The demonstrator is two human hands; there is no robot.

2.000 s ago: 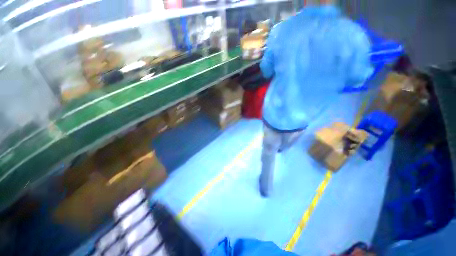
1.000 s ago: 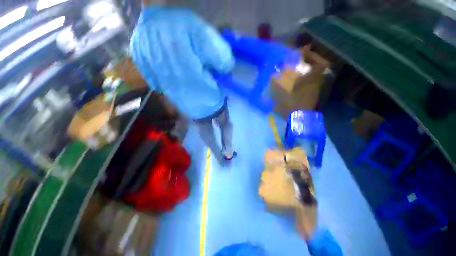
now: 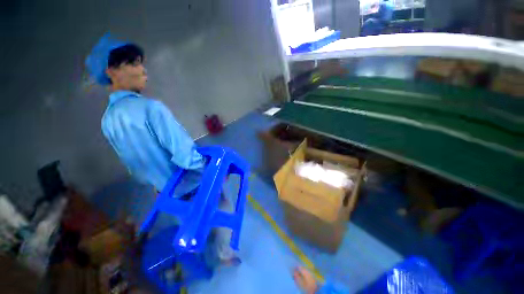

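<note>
My right hand shows small and blurred at the bottom edge, with a blue sleeve to its right. Its fingers are not clear and I cannot tell if it holds anything. My left hand is out of the picture. An open brown carton with raised flaps stands on the floor ahead of my hand, not touched by it. White contents show inside it. A blue plastic stool is at the bottom right, cut off by the edge.
A person in a blue smock and cap stands at the left behind a raised blue stool. A green conveyor runs along the right under a white shelf. Cartons lie at the lower left. A red object is near the wall.
The view has swung right towards the wall and the other conveyor. My right hand, earlier over a carton with dark contents, is now low at the bottom edge. The person now faces sideways.
</note>
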